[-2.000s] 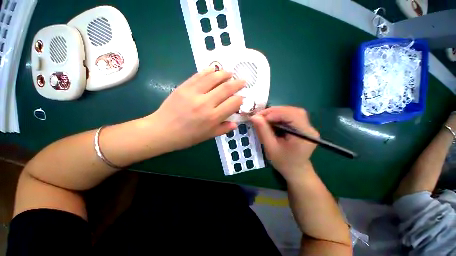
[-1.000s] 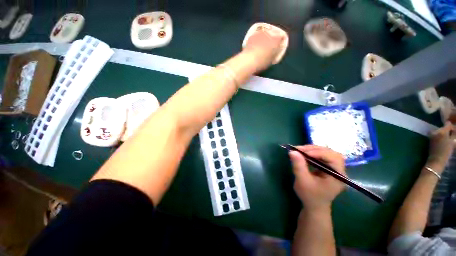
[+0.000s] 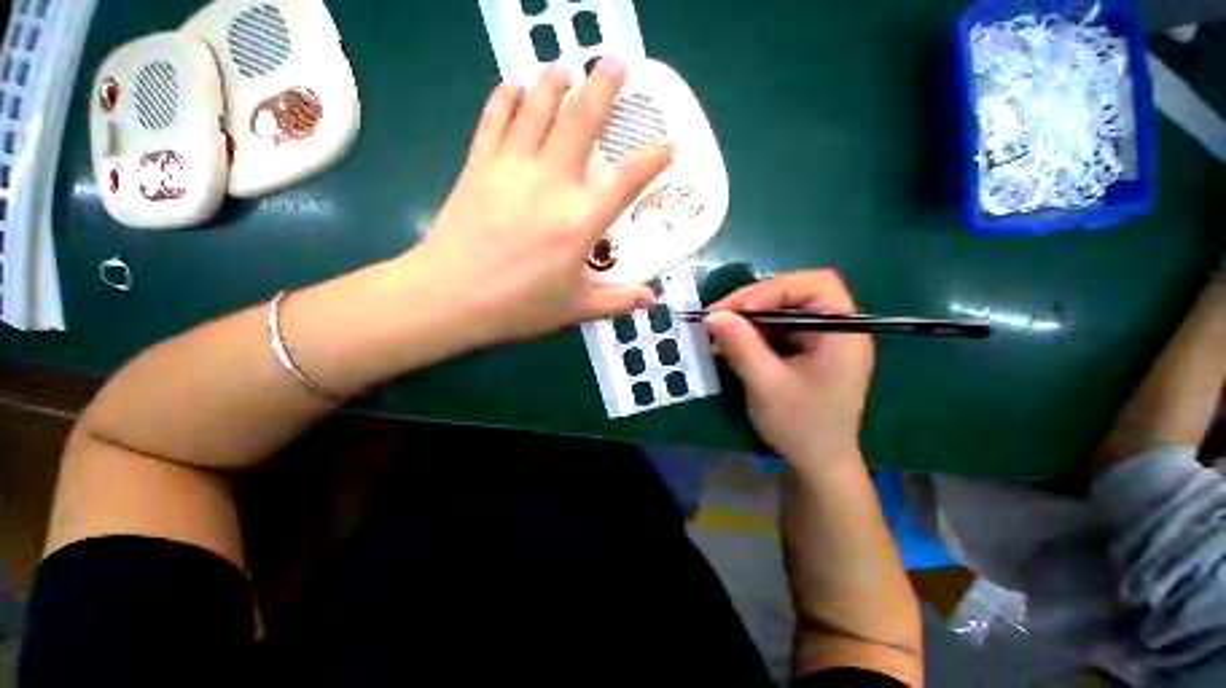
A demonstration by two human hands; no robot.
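Note:
A cream housing [image 3: 679,168] with a slotted grille patch and brown print lies over the white perforated strip [image 3: 655,356]. My left hand [image 3: 524,222] rests on the housing's left side with its fingers spread; its thumb is over the strip just below. My right hand [image 3: 796,363] grips slim black tweezers [image 3: 874,323], held nearly level. Their tip is over the strip, close to my left thumb and below the housing. Whether the tip holds a small clear part is too small to tell.
A blue bin [image 3: 965,121] of clear-white pieces stands at the upper right. Two overlapping cream housings [image 3: 159,128] lie at the upper left, with a clear ring [image 3: 116,274] below them. White strips [image 3: 30,175] are at the far left. Another person's arm [image 3: 1167,376] is at the right.
My left arm has come back from the far side, and a housing now lies over the strip under my left hand. My right hand has moved left with the tweezers, now nearly level. The view has shifted.

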